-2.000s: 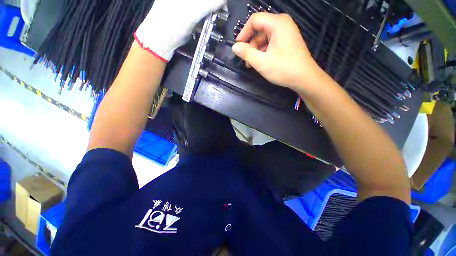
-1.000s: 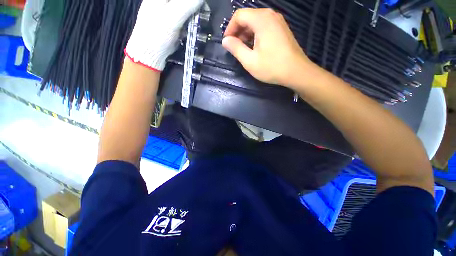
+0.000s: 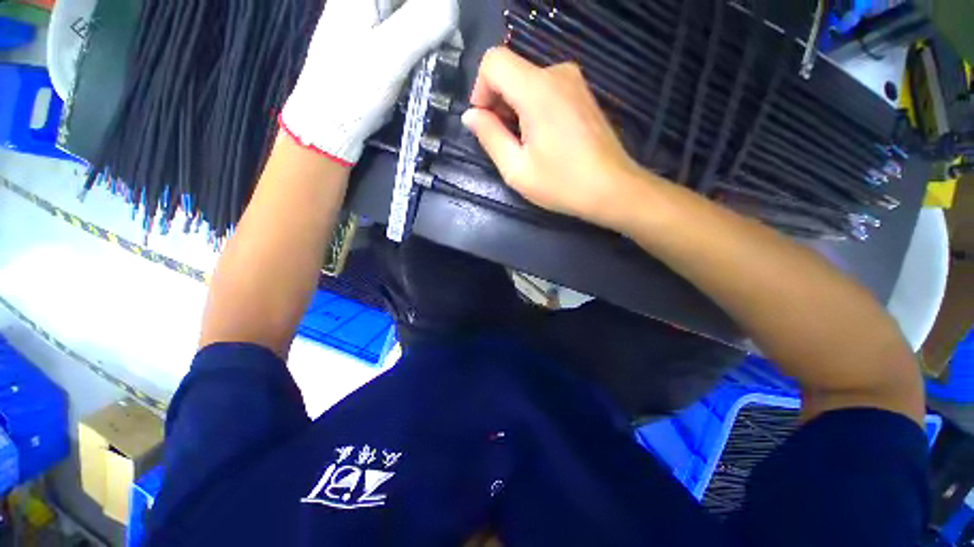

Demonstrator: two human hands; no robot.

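The slotted metal bar [image 3: 406,176] stands out from under my left hand at the upper middle of the dark table. My left hand [image 3: 374,80], in a white knit glove with a red cuff edge, grips the bar's upper part. Black cables [image 3: 486,199] run from the bar's right side, their ends in small metal fittings. My bare right hand [image 3: 555,134] is just right of the bar, thumb and finger closed on a black cable near its end; the fingertips partly hide it.
A thick pile of black cables [image 3: 203,107] lies at left on a green mat. More cables [image 3: 748,128] lie in a row at right. White buckets flank the table, the right one [image 3: 927,283] partly hidden. A blue bin [image 3: 737,411] with cables stands below at right.
Since two seconds ago, the view has shifted. My right hand has moved slightly left, closer to the bar. The coloured wire tips beside my right wrist no longer show. My left hand stays on the bar.
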